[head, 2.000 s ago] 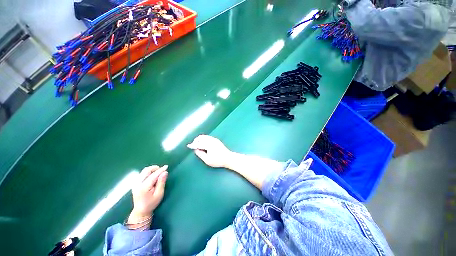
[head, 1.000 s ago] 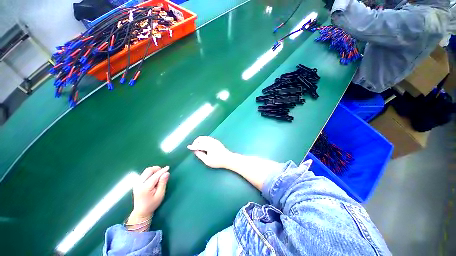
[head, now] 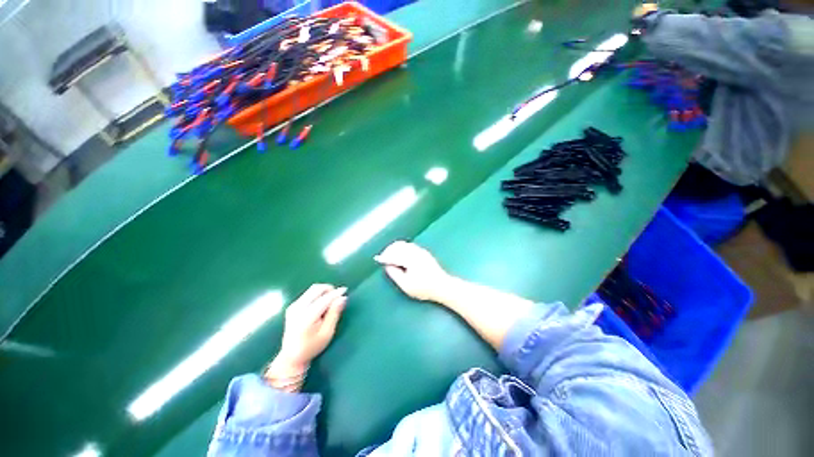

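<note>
My left hand (head: 312, 323) rests at the green belt, fingers loosely curled together, holding nothing visible. My right hand (head: 413, 268) rests just right of it near the seam between belt and bench strip, fingers curled in, nothing visible in it. The hands do not touch. A heap of glossy black housings (head: 564, 178) lies on the bench strip (head: 464, 236), beyond my right hand. A dark wire harness (head: 546, 91) lies on the belt farther up, one end toward me.
An orange-red tray (head: 388, 58) across the belt holds harnesses, blue-red tips hanging over its side. A blue bin (head: 705, 312) with harnesses is below the bench edge. A neighbouring worker's grey sleeve (head: 714, 45) is beside a blurred harness bundle (head: 671, 89) at upper right.
The view has swung, so everything sits farther right. The harness on the belt has come nearer to me. A dark object at lower left has left the view. My hands keep their pose.
</note>
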